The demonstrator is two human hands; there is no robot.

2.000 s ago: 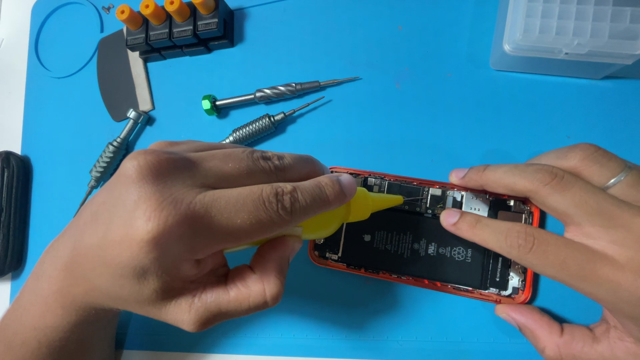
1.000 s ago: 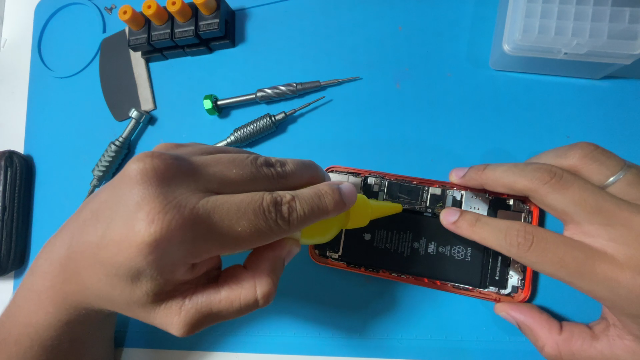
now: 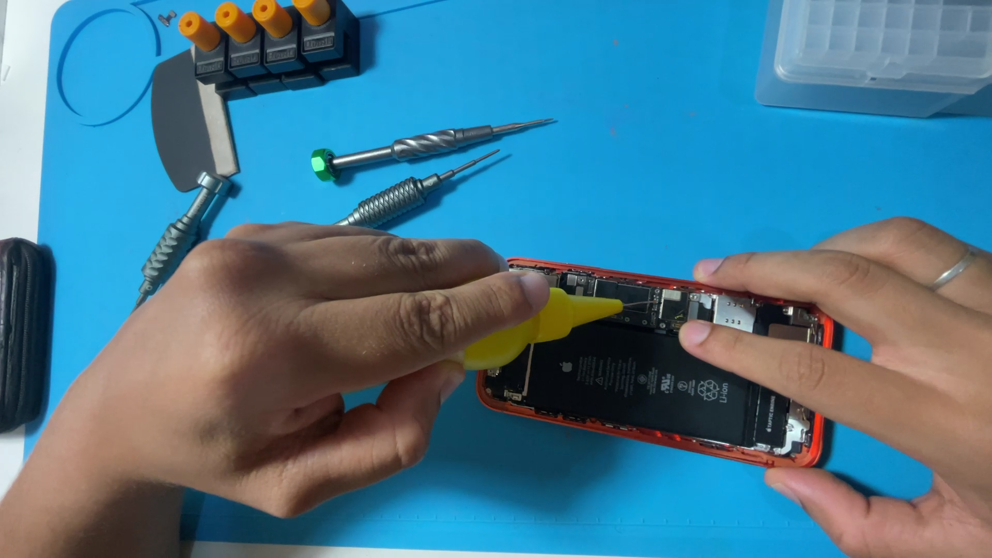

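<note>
An opened smartphone in a red frame lies on the blue work mat, its black battery and logic board exposed. My left hand grips a yellow squeeze bottle whose tapered nozzle ends in a thin needle. The needle reaches over the logic board; whether it touches is hard to tell. With fingers spread, my right hand steadies the phone: one fingertip is at the top edge, another over the board beside the battery, and the thumb at the bottom right corner. A ring is on one right finger.
Beyond my left hand lie precision screwdrivers, another screwdriver, a dark curved flat piece and a black block rack with orange-capped bottles. A clear plastic compartment box stands back right. A black zip case is at the left edge.
The yellow nozzle, lower beside the battery edge one second ago, is now slightly higher over the logic board, with its needle visible. My right hand stays in place on the phone.
</note>
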